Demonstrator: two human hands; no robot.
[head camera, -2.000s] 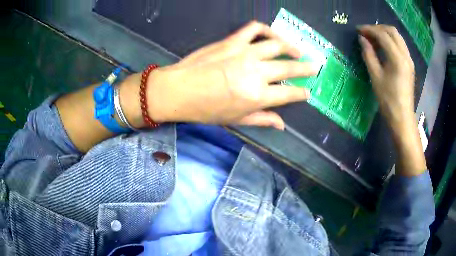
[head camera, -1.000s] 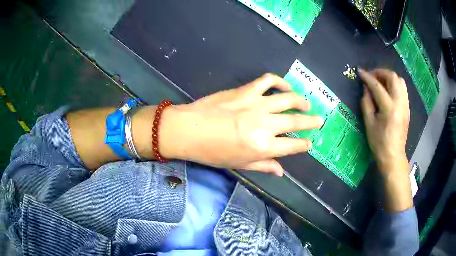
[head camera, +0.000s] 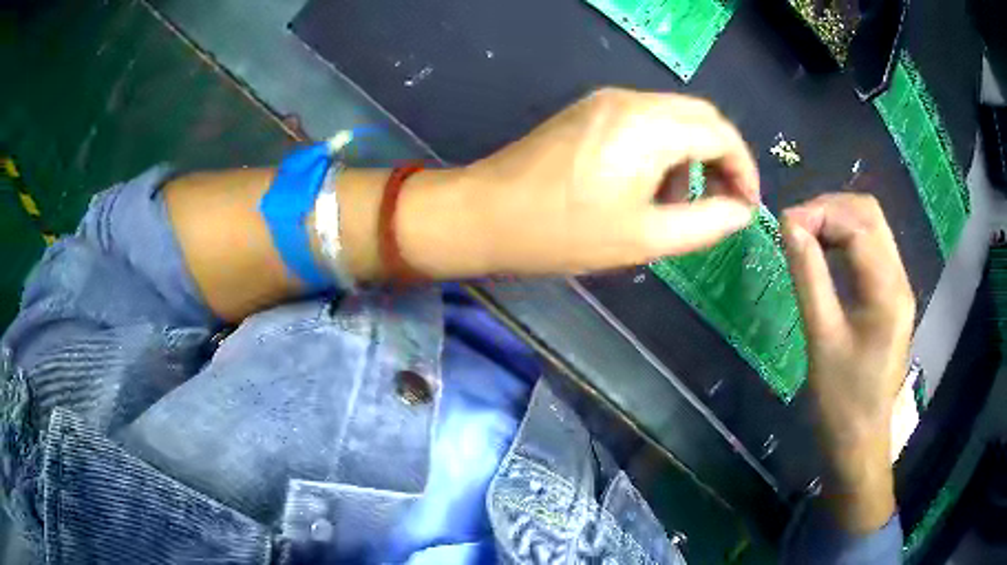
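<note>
A green PCB panel (head camera: 734, 298) lies flat on the black work mat (head camera: 519, 83), partly hidden under my left hand. My left hand (head camera: 618, 182) is above the panel, with thumb and fingertips brought together at its upper right edge. My right hand (head camera: 856, 287) is just right of it, thumb and index fingertip pinched close to the left fingertips. Anything tiny between the fingertips is too small to tell. A small pile of pale gold components (head camera: 785, 149) lies on the mat beyond the hands.
A black parts tray (head camera: 880, 50) with gold-yellow bits stands at the far side. Another green panel (head camera: 668, 33) lies at the top, and one more (head camera: 928, 155) at the right. A white item (head camera: 907, 414) is beside my right wrist. The mat's near edge runs diagonally.
My left hand has lifted from spread fingers over the panel to a closed fingertip pose. My right hand has moved from beside the component pile back towards the left fingertips.
</note>
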